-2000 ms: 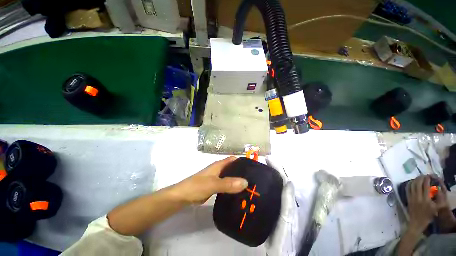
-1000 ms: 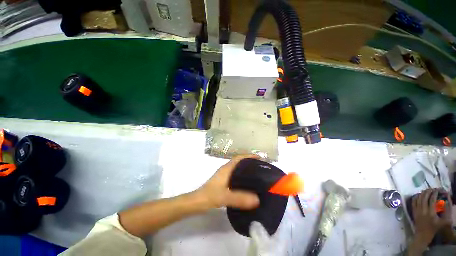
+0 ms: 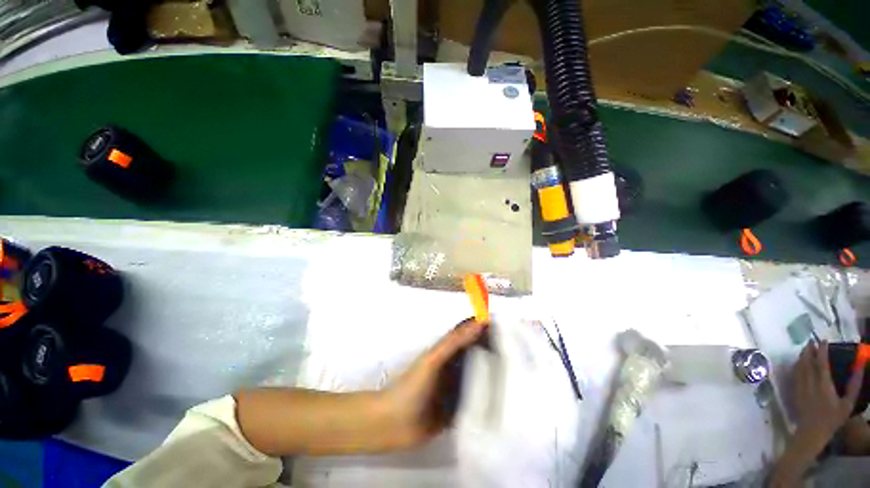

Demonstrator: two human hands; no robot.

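Observation:
A black speaker (image 3: 450,381) is between my hands at the centre, mostly hidden by them. Its orange strap (image 3: 477,297) sticks up from the top towards the covered base plate. My bare left hand (image 3: 429,386) grips the speaker from the left. My right hand (image 3: 515,400), in a white glove, is blurred and lies over the speaker's right side; its fingers cannot be made out. Dark tweezers (image 3: 565,360) lie on the bench just right of the glove.
A plastic-wrapped tool (image 3: 625,400) lies at right. Black speakers (image 3: 72,286) cluster at left. A white control box (image 3: 477,119), base plate (image 3: 463,224) and hanging hose (image 3: 572,86) stand behind. A green belt (image 3: 238,143) carries speakers. Another person's hands (image 3: 816,400) hold a speaker at far right.
The speaker has been turned, so its orange marks no longer show and its strap points up. My gloved right hand has come over its right side. The belt speaker at left has shifted left.

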